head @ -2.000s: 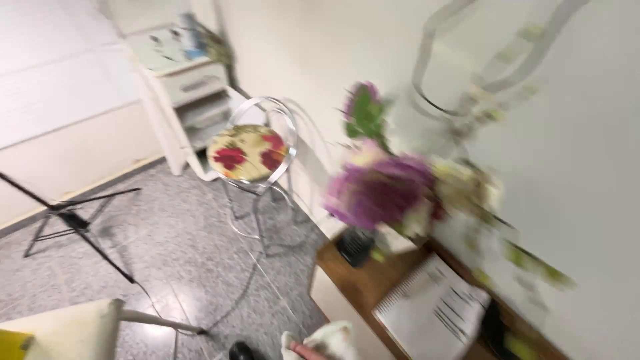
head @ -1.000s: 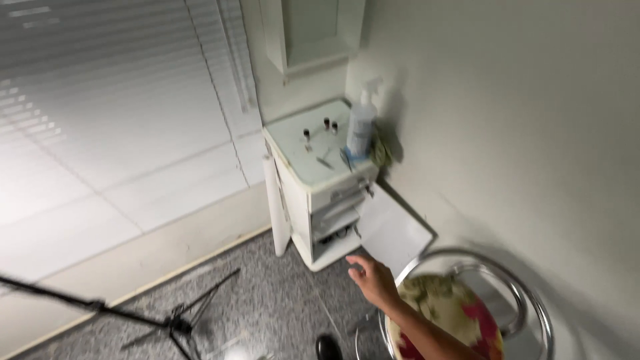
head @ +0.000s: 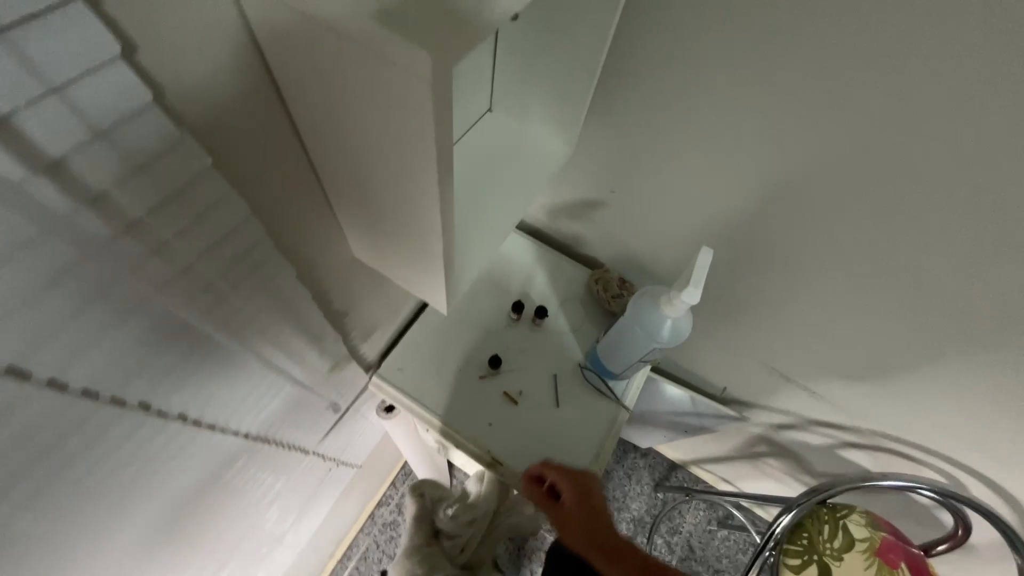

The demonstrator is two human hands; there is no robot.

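My right hand (head: 568, 500), fingers curled, is at the front edge of a white cabinet top (head: 528, 432); whether it holds anything is unclear. A whitish cloth (head: 460, 520) bunches just left of it; my left hand does not show. On the top stand three small dark-capped bottles (head: 518, 310). Nearer the front lie a thin metal tool (head: 557, 390), a short brass-coloured piece (head: 510, 398) and other small bits. A translucent spray bottle (head: 644, 332) stands at the right edge, with a thin dark looped item (head: 600, 384) beside it and a tangled fibrous bundle (head: 612, 290) behind.
A white wall cabinet (head: 384, 160) hangs low over the back of the top. Window blinds (head: 120, 320) with a bead chain (head: 200, 432) fill the left. A white roll (head: 412, 440) stands beside the cabinet. A chrome chair (head: 880, 484) with a floral seat (head: 848, 544) is lower right.
The view has moved from the shelf with flowers, past the chair, to close above the cabinet. My right hand, earlier over the chair, is now at the cabinet's front edge.
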